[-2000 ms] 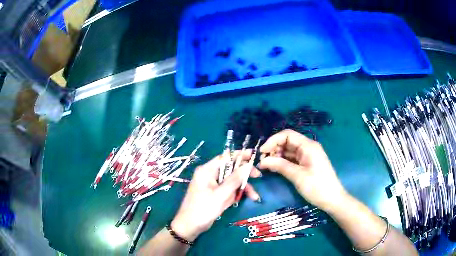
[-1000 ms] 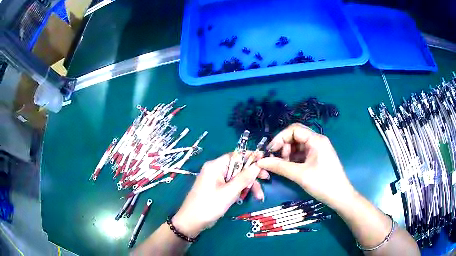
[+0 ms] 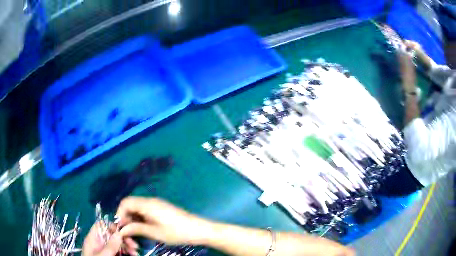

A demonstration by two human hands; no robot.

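The view is blurred. My left hand (image 3: 102, 242), cut off by the bottom edge, holds a few short white leads (image 3: 101, 223) upright. My right hand (image 3: 145, 216) has its fingertips bent together at the leads, touching or close to my left hand; what lies between them is too blurred to tell. A pile of short leads (image 3: 50, 232) lies at the lower left. A heap of black sleeves (image 3: 125, 177) lies beyond my hands. The row of black-ended leads (image 3: 175, 250) shows partly at the bottom edge.
A large blue tray (image 3: 115, 107) with scattered black pieces stands at the left, a smaller blue tray (image 3: 227, 62) beside it. A large stack of long white cables (image 3: 320, 145) lies at the right. Another person's arms (image 3: 411, 82) and white sleeve show at the far right.
The view has swung to the right, so my hands and the short leads now sit low at the left. The cable stack shows more fully and another person has come into view.
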